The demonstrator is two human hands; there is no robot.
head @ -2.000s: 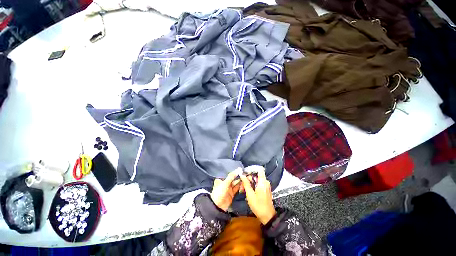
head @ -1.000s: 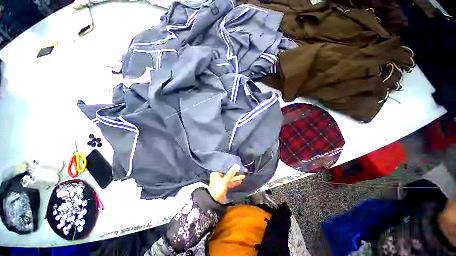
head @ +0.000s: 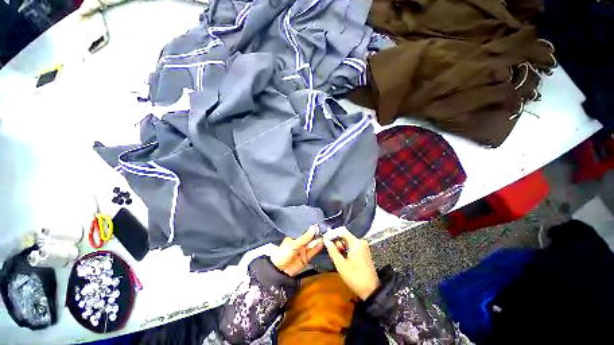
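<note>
A large grey garment (head: pixel 222 175) with paired white stripes lies heaped over the middle of the table, its near edge at my hands. My left hand (head: pixel 296 252) pinches the garment's near edge between thumb and fingers. My right hand (head: pixel 353 261) is beside it with its fingertips together at the same edge. A small dark ring-like spot shows at my right fingers. Whether a needle or fastener is between the fingertips is too small to tell.
On the left lie a dark tray of whitish discs (head: pixel 126 296), a black bag (head: pixel 50 296), pale spools (head: pixel 57 248), red-yellow scissors (head: pixel 101 230), a black phone (head: pixel 130 234) and dark buttons (head: pixel 122 196). On the right are a plaid pad (head: pixel 417 172) and brown garments (head: pixel 451 74).
My right hand was away at the far right a second ago and is now back beside my left hand at the garment's edge. The view has shifted slightly.
</note>
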